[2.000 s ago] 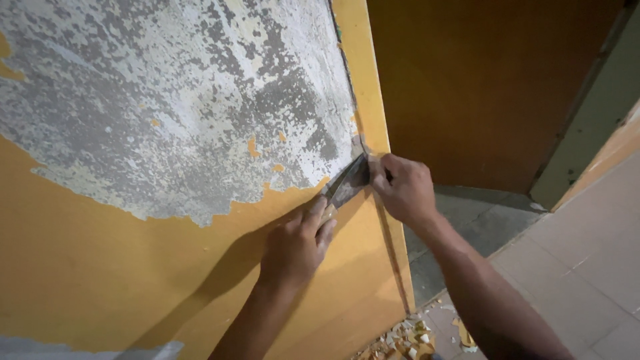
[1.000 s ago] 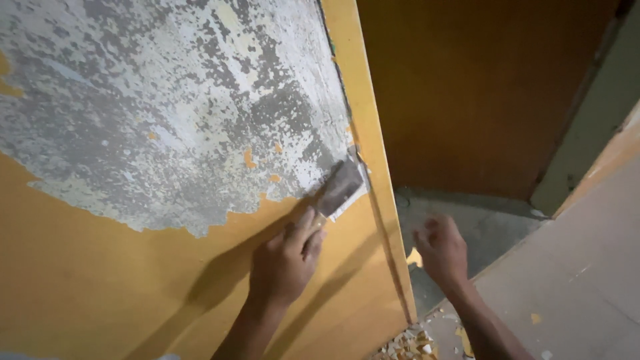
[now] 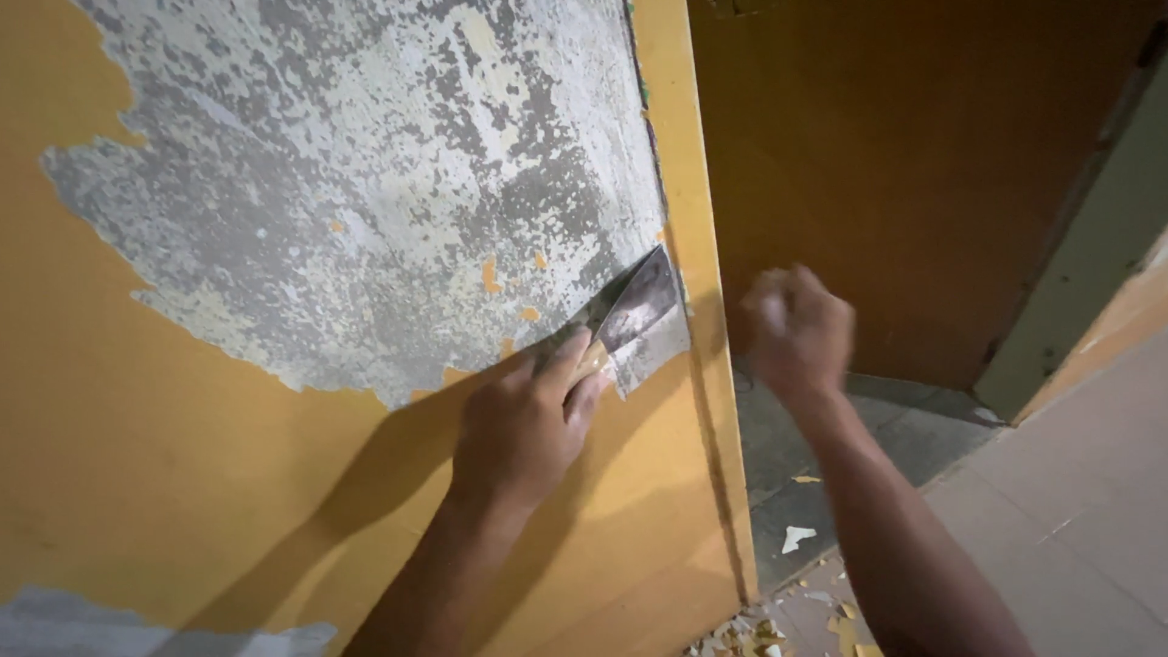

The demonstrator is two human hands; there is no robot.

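My left hand [image 3: 525, 420] grips the wooden handle of a scraper with a wide metal blade [image 3: 643, 301]. The blade lies against the wall at the right end of the bare patch, beside the yellow door frame [image 3: 707, 365]. Grey and white plaster [image 3: 411, 182] shows above, with a ragged edge of yellow paint [image 3: 319, 474] around and below it. My right hand [image 3: 803, 333] is off the wall, right of the frame, with bent fingers and somewhat blurred; whether anything is between them cannot be told.
Behind my right hand is a brown door panel [image 3: 894, 182] with a grey-green frame [image 3: 1068, 265] farther right. Paint chips [image 3: 753, 634] lie at the foot of the wall, and a white flake [image 3: 797, 538] rests on the dark threshold. Pale floor tiles [image 3: 1077, 520] extend at the right.
My right hand has left the blade and frame, where it was two seconds ago, and is now to their right. A strip of yellow paint beneath the blade has come off, showing grey-white plaster.
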